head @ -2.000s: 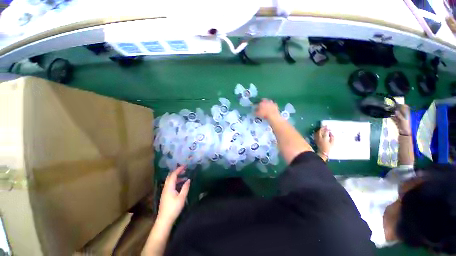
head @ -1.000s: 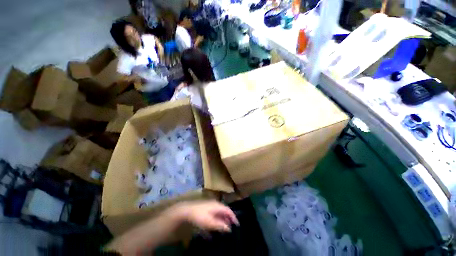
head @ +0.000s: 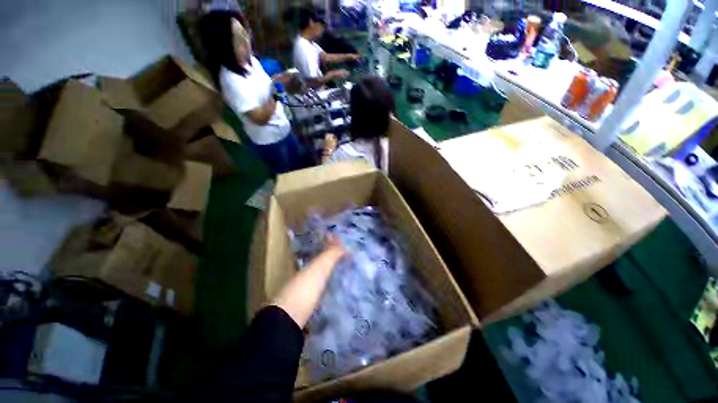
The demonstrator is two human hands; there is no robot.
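An open brown carton full of translucent whitish fan blades stands in front of me. My left hand reaches into it from the lower left and is among the blades near the carton's far part. Its fingers are blurred and partly hidden, so I cannot tell whether it grips a blade. My right hand is not in view. A heap of similar blades lies on the green bench top at the lower right.
A closed printed carton stands just right of the open one. Empty cartons are piled at the left. Several people in white tops are beyond the cartons. A white shelf with orange cans and a bottle runs along the upper right.
The view has turned from the bench to the cartons at its left. My left hand has moved from in front of the open carton into its blades. My right hand has left the view.
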